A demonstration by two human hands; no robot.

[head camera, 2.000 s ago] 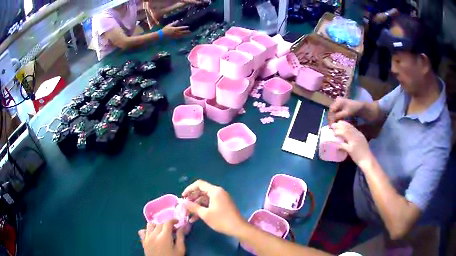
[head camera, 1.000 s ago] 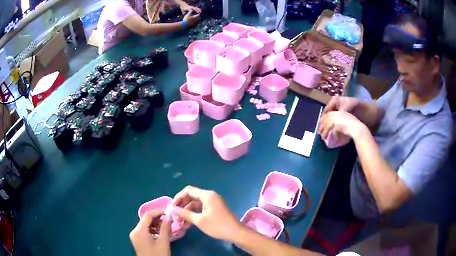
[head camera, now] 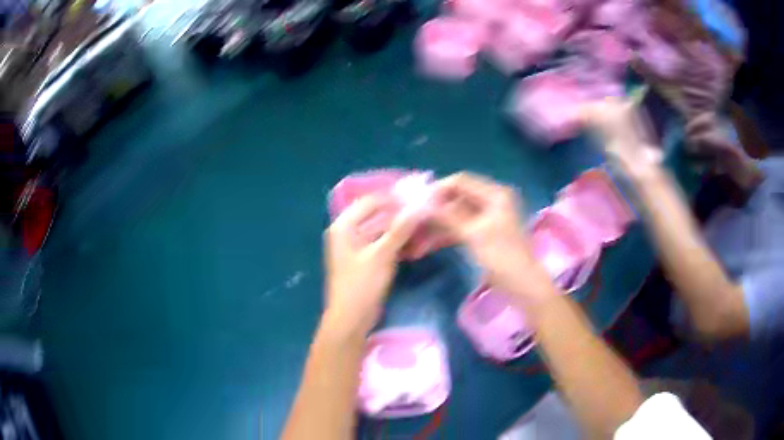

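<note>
The frame is blurred. A pink housing [head camera: 357,186] is held up in front of me between both hands. My left hand [head camera: 370,245] grips its near left side. My right hand [head camera: 481,215] is at its right side, fingers bent around a pale pink small part [head camera: 414,191] at the rim. I cannot tell the exact shape of the part. Another pink housing with a brown strap [head camera: 404,374] lies on the bench below my hands.
Strapped pink housings [head camera: 494,322] lie right of my right forearm. The neighbour's hand [head camera: 615,129] reaches to a pink housing [head camera: 550,105] at the upper right. Stacked pink housings [head camera: 524,30] and black inner assemblies [head camera: 292,34] are at the far side.
The view has tilted down and shifted, so the stack and black assemblies sit at the top edge. The neighbour's arm has reached out over the bench. My hands still hold the housing and small part.
</note>
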